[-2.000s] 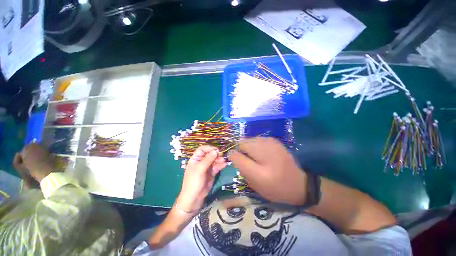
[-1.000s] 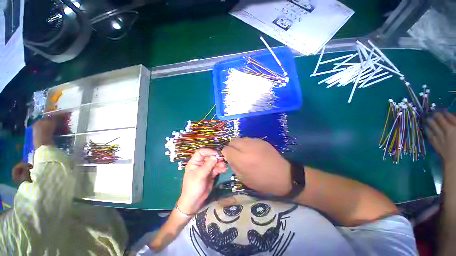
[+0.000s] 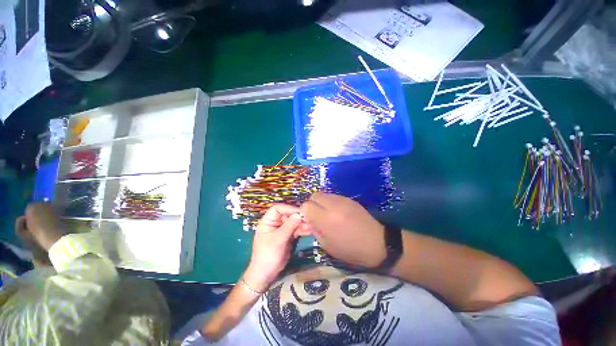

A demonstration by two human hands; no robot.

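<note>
My left hand (image 3: 273, 236) and my right hand (image 3: 344, 228) meet fingertip to fingertip in front of my chest. They pinch a small white connector housing (image 3: 298, 217) between them; any leads on it are hidden by the fingers. The heap of red, yellow and dark wires (image 3: 280, 187) lies just beyond my left hand, with its white housings facing left. A pile of dark-blue leads (image 3: 358, 184) lies beyond my right hand. A few loose leads with white ends (image 3: 316, 251) lie near my body, partly hidden by my right hand.
A blue tray (image 3: 406, 135) holds a white pile and some wires. White tubes (image 3: 490, 101) and a fanned harness bundle (image 3: 546, 186) lie at right. A divided white tray (image 3: 192, 169) stands at left, where another person's hand (image 3: 42, 223) is. Printed sheets (image 3: 405, 34) lie behind.
The neighbour's hand at left moved up into the tray and is now back near its lower left corner. Another person's hand, at the right bundle one second ago, is gone. My hands stay together.
</note>
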